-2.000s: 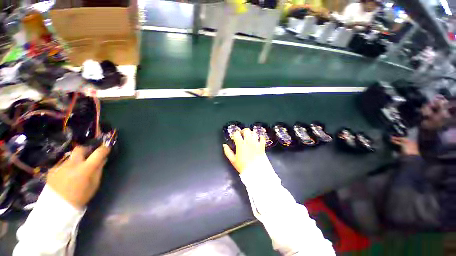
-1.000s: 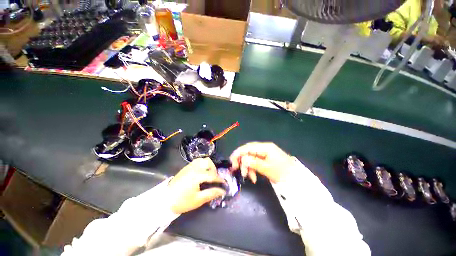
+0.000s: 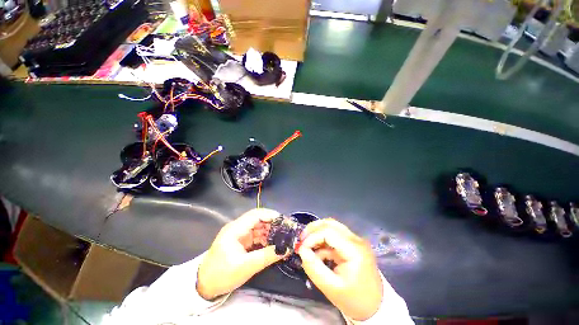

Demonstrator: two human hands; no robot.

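Note:
My left hand [image 3: 238,257] holds a small dark inner module [image 3: 285,234] between thumb and fingers. My right hand [image 3: 339,266] pinches something small and reddish at the module's right side; wires or a plug, too small to tell. A round black housing [image 3: 303,218] lies beneath the module and both hands, partly hidden. Just beyond, an unfinished unit [image 3: 246,170] with orange wires sticking up stands alone on the dark green surface. More black units [image 3: 173,170] with red, orange and white wires cluster to the left.
A row of units with silvery centres [image 3: 469,190] is at right. A pale post [image 3: 419,60] rises from the white edge strip [image 3: 463,122], with a thin dark tool [image 3: 370,112] beside it. A gridded black tray [image 3: 76,35] and cardboard box [image 3: 270,28] stand behind; an open box [image 3: 108,273] is below left.
The view has swung left since the earliest frame. My hands have left the cluster and the row and come together. Since one second ago the module is raised over the housing in my left hand.

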